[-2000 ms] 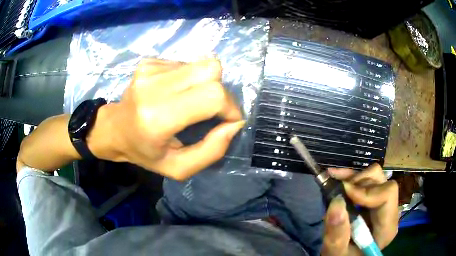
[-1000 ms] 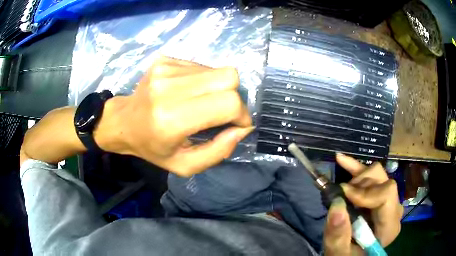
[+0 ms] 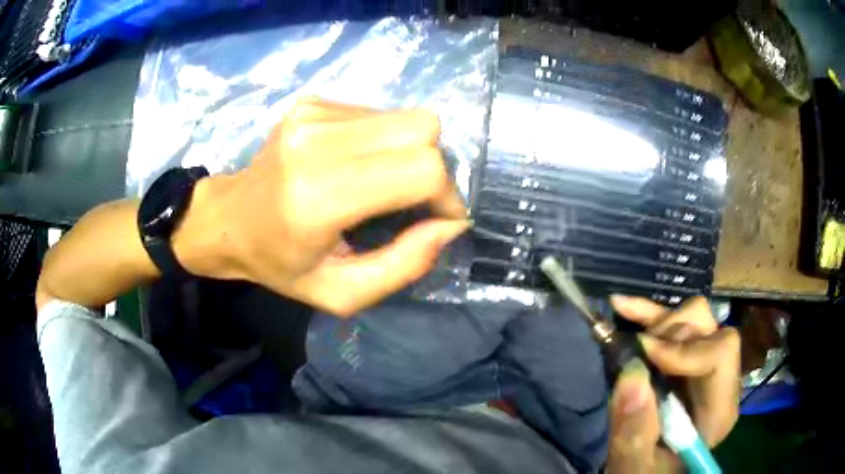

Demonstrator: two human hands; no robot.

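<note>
Several black PCB strips (image 3: 602, 208) lie side by side, with small white print and strong glare. My right hand (image 3: 672, 370) holds a soldering iron (image 3: 619, 350) by its black collar. Its tip is over the lower left part of the strips; contact cannot be told. My left hand (image 3: 361, 204) is over a clear plastic bag (image 3: 213, 69), with thumb and fingertip pinched together at the strips' left edge. What the pinch holds is too fine to tell. No white end pieces can be made out.
A round brassy tin (image 3: 762, 56) stands at the back right on the brown board (image 3: 764, 185). A blue tray (image 3: 111, 23) is at the back left. A black holder with a yellow sponge (image 3: 831, 243) is at the right edge. Dark green mat (image 3: 79, 130) shows at left.
Since the earliest frame, my left hand has moved slightly right and up along the strips' left edge. The iron tip has shifted only slightly. The hands keep the same grips.
</note>
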